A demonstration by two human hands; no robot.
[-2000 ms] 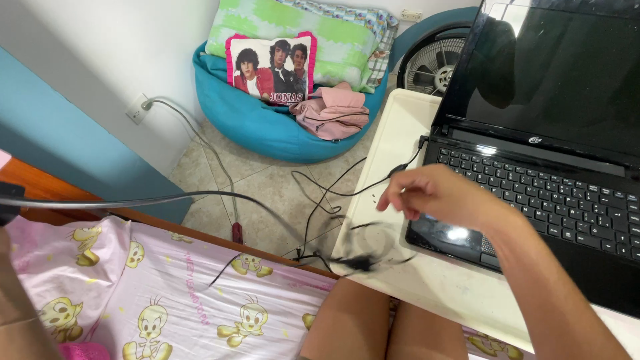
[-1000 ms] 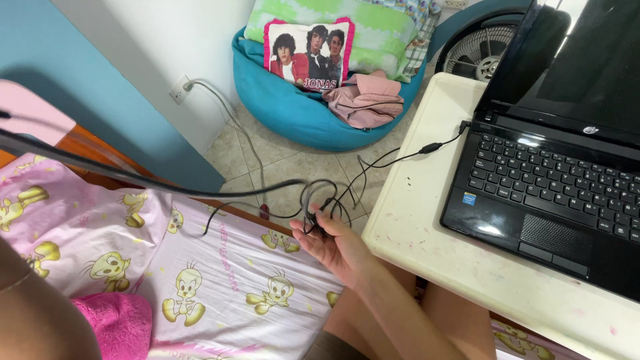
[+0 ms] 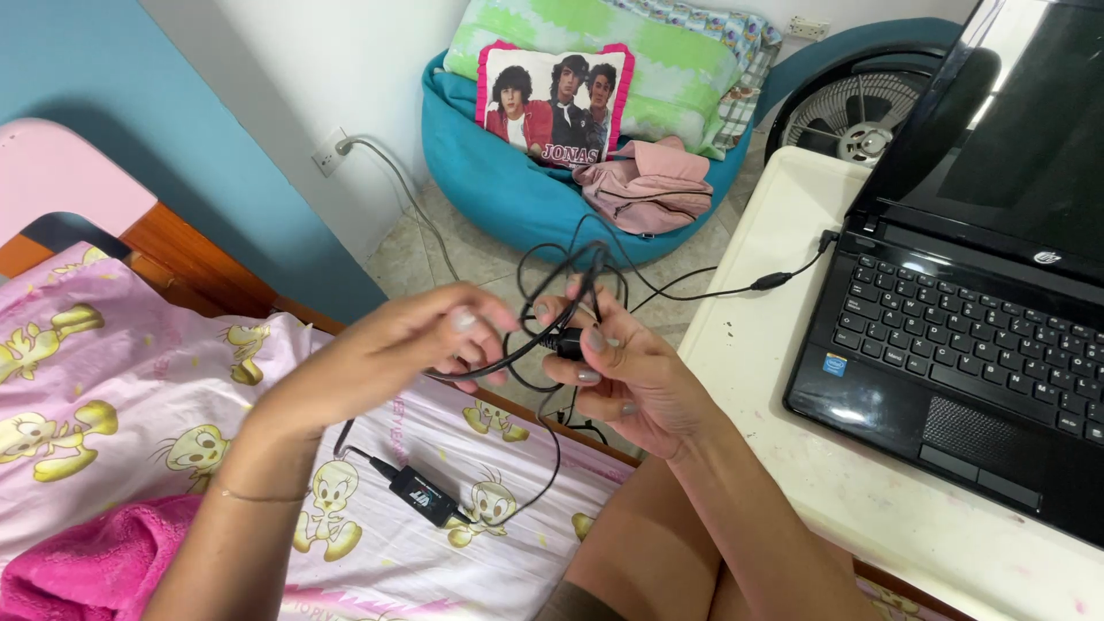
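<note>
My right hand [image 3: 617,371] holds a black plug connector [image 3: 569,342] between thumb and fingers, along with loops of black cable [image 3: 552,297]. Just left of it, my left hand [image 3: 440,336] has bent fingers around the same dark cable, partly hidden, so its grip is unclear. A small black power adapter box [image 3: 424,496] lies on the cartoon-print bedsheet [image 3: 345,535] below my hands, with thin leads at both ends. Another black cable with an inline bead [image 3: 770,280] runs into the side of the open black HP laptop [image 3: 975,362].
The laptop stands on a cream table [image 3: 742,379] at the right. Behind are a teal beanbag [image 3: 483,190] with pillows and a pink bag [image 3: 647,185], and a black fan [image 3: 854,121]. A grey cord [image 3: 414,203] hangs from a wall outlet [image 3: 330,153]. Pink plush fabric [image 3: 103,561] lies lower left.
My left hand has come in beside my right hand at the cable loops. Earlier my right hand was near the laptop's edge, then at the cables. The adapter box now shows on the bed.
</note>
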